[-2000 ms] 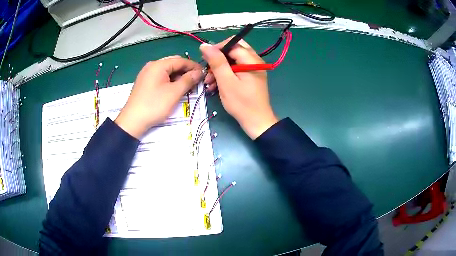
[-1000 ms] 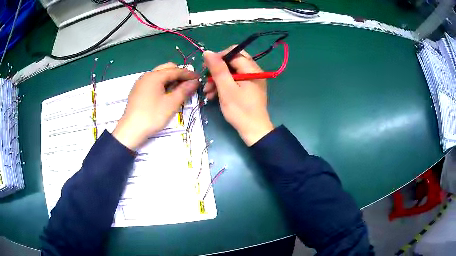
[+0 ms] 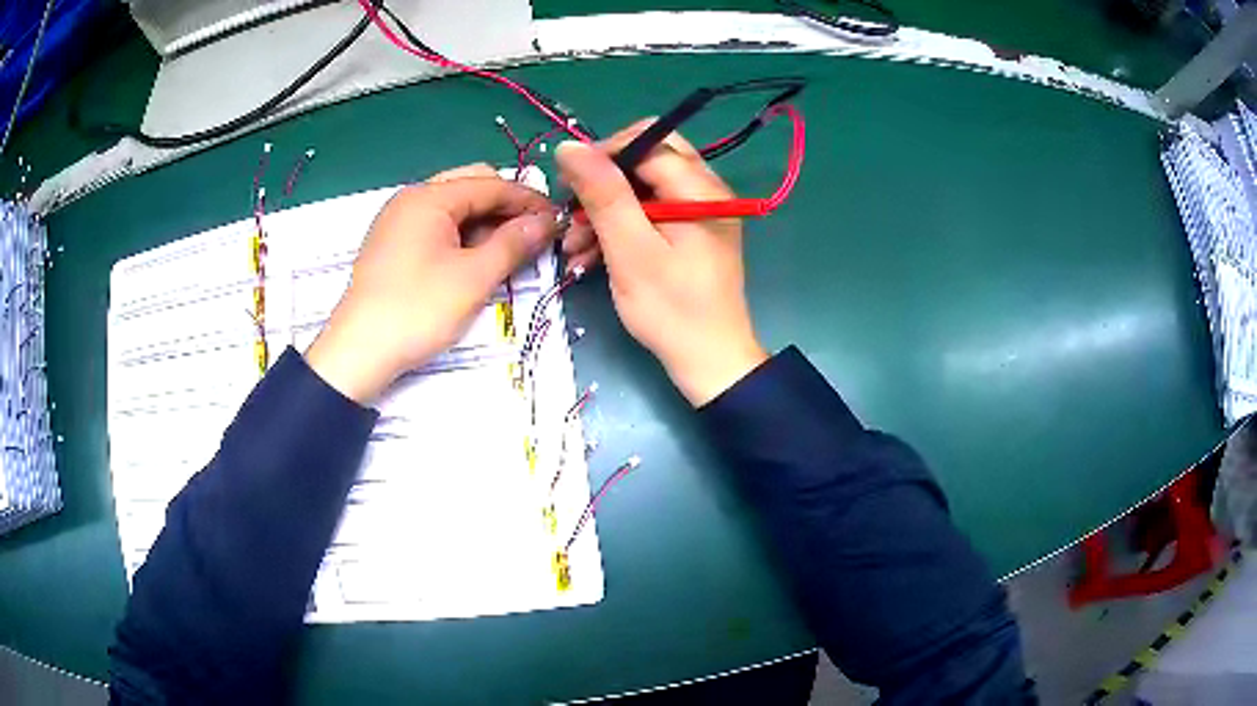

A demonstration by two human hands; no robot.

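My right hand (image 3: 662, 255) holds a red test probe (image 3: 703, 210) and a black test probe (image 3: 669, 124), crossed, with tips pointing left. My left hand (image 3: 438, 262) pinches a tiny lead connector (image 3: 561, 218) at its fingertips, where the probe tips meet it; exact contact is too small to tell. A white tray (image 3: 455, 586) with flat white strips lies under my left hand and forearm. Yellow tape patches (image 3: 561, 568) sit at the strip ends. Thin lead wires (image 3: 603, 499) stick out past the tray's right edge.
Tray stacks stand at the left edge (image 3: 25, 372) and right edge (image 3: 1220, 262). Red and black probe cables (image 3: 462, 66) run to the back left. A beige-grey box (image 3: 331, 55) and a black power cable (image 3: 228, 135) are at the back. A red stool (image 3: 1151, 545) is on the floor at right.
Against two seconds ago, the tray appears slightly higher and further left in view. Both hands stay together at the tray's upper right, a little lower in view. The grip on the probes looks the same.
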